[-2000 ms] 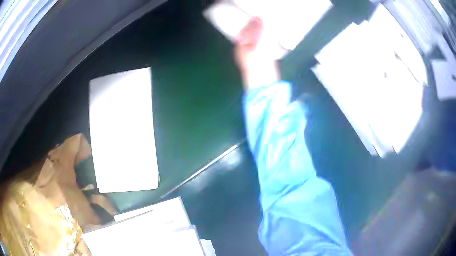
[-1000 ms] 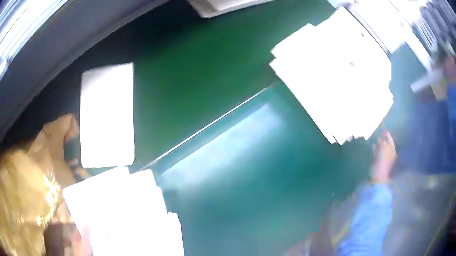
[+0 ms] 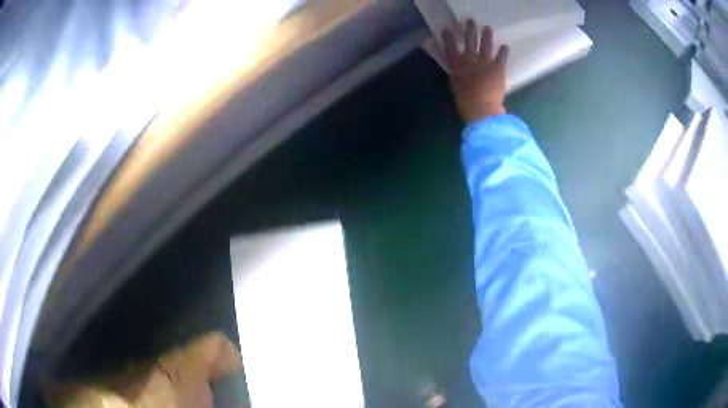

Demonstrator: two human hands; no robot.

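My right hand (image 3: 479, 72), in a blue sleeve, reaches to the top of the picture. Its fingers are spread on the near left edge of a stack of white paperboard pieces (image 3: 535, 48); it does not visibly grip them. The thumb is not clear. A plain white panel (image 3: 299, 319) lies flat at lower centre, cut off by the bottom edge. A small blurred skin-toned spot shows at the bottom edge, left of the sleeve; I cannot tell whether it is part of my left hand.
A fanned stack of white inserts (image 3: 670, 223) lies on the right of the green bench (image 3: 407, 263). Crumpled kraft paper (image 3: 187, 370) is at lower left. A curved grey bench edge (image 3: 215, 163) runs along the upper left. More white pieces (image 3: 666, 24) show at top right.
My right hand has moved from the lower right to the white stack at the top. The view has shifted, so the lone panel sits lower and the lower-left inserts are out of view.
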